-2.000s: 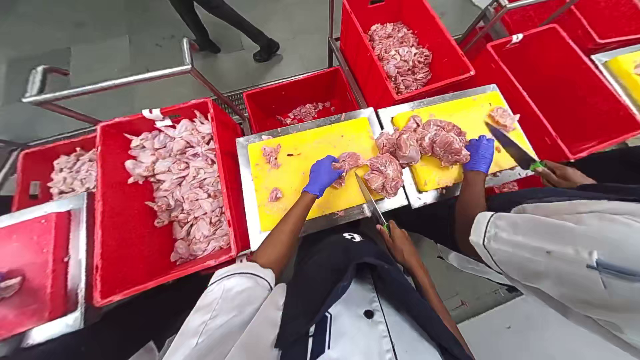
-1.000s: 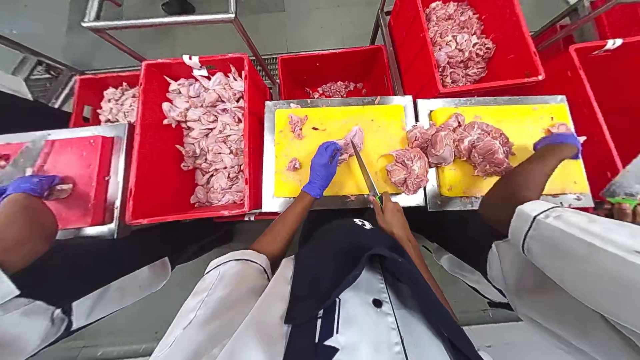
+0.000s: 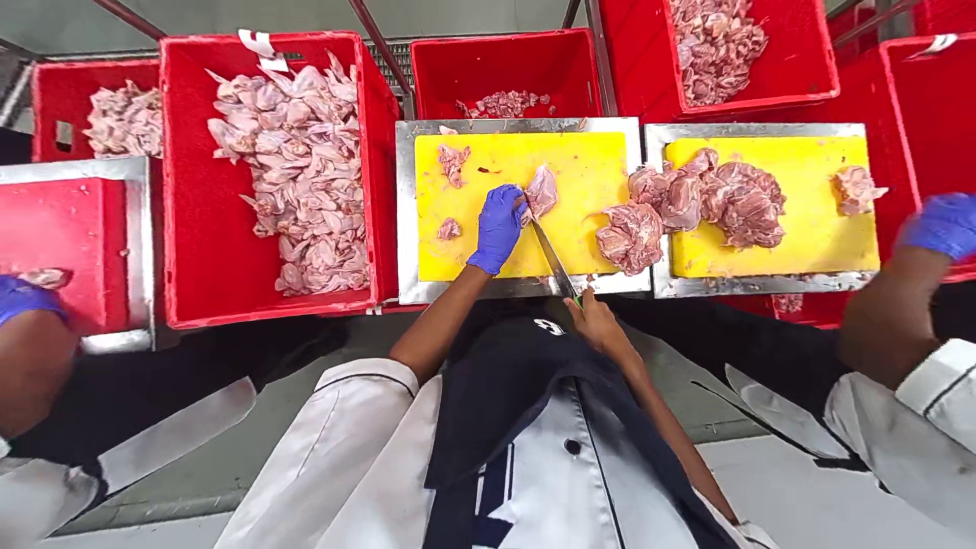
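My left hand [image 3: 500, 229], in a blue glove, grips the edge of a piece of raw chicken meat [image 3: 542, 192] on the yellow cutting board [image 3: 473, 263]. My bare right hand [image 3: 596, 324] is closed around the green handle of a knife [image 3: 554, 261]. The knife's blade slants up and left, its tip at the meat beside my left fingers. Small meat scraps [image 3: 454, 165] lie at the board's left side. A larger heap of raw meat [image 3: 631, 238] rests at the right edge, reaching toward the neighbouring board.
A red crate of chicken pieces [image 3: 174, 191] stands left; a red crate with trimmings [image 3: 503, 57] stands behind my board. To the right is another yellow board [image 3: 823, 259] with meat, near a co-worker's gloved hand [image 3: 942, 225]. Another co-worker's gloved hand [image 3: 29, 299] is at far left.
The knife blade has moved from across the meat piece to its lower left edge. The neighbour's gloved hand at right has left the small piece on that board. The view has shifted.
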